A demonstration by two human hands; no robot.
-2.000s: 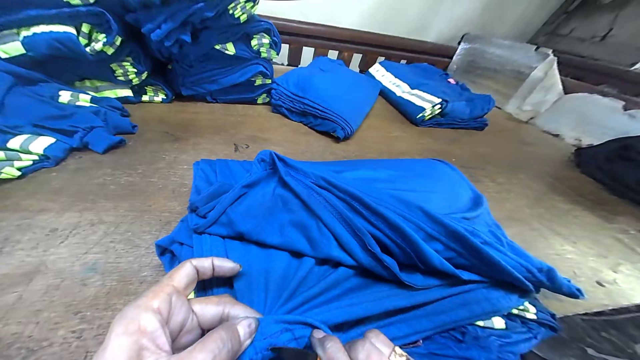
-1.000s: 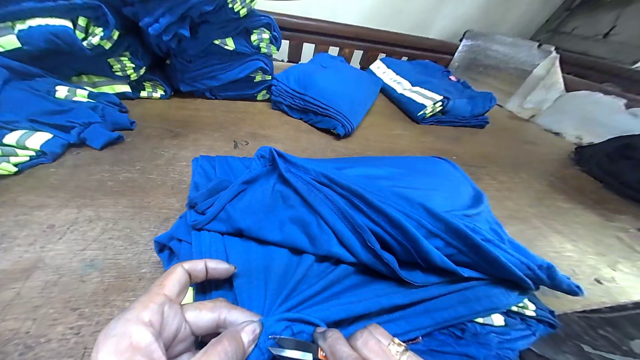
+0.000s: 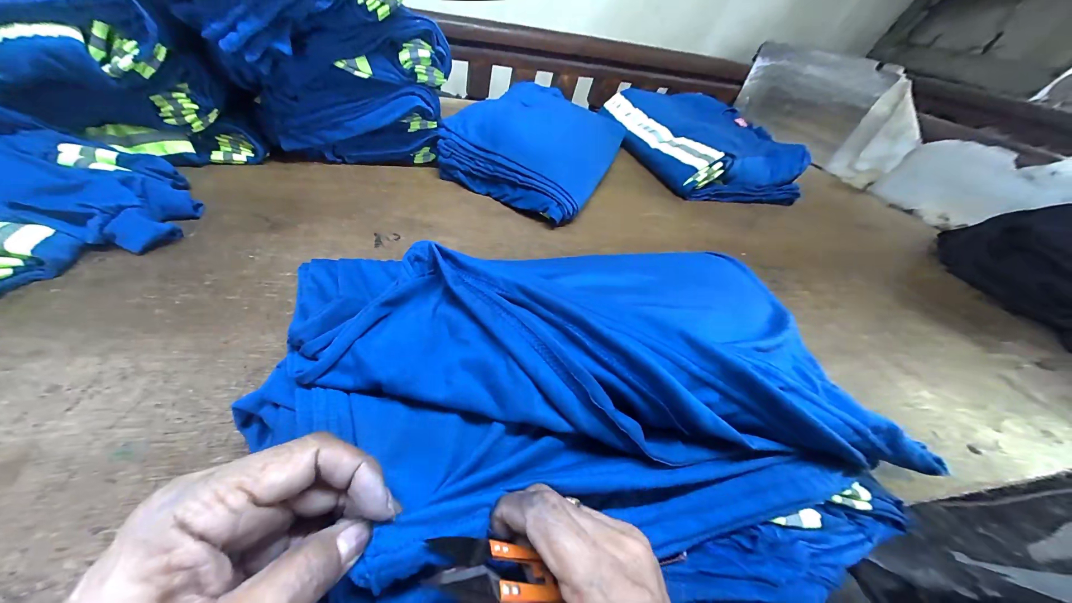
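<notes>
A blue knit garment [image 3: 536, 360] lies bunched over other blue fabric in front of me. My left hand [image 3: 260, 528] pinches the edge of the cloth at lower left between thumb and forefinger. At the bottom centre my right hand [image 3: 578, 544] is closed around small orange-handled thread snips [image 3: 519, 574], whose dark blades are parted and point left toward the left hand. The fingertips of my right hand also rest on the blue cloth. Under the garment at lower right, blue fabric with light reflective patches [image 3: 800, 517] shows.
Piles of blue garments with yellow-green and silver strips [image 3: 352, 100] stand at the back left. A folded blue stack [image 3: 528, 151] and a striped folded garment [image 3: 703, 146] lie at the back. Dark cloth [image 3: 1013, 268] is at right, near a clear plastic sheet [image 3: 812, 100]. A wooden rail [image 3: 586, 54] runs behind.
The orange-handled snips, mostly hidden two seconds ago, now show plainly in my right hand. The main garment has stayed about where it was.
</notes>
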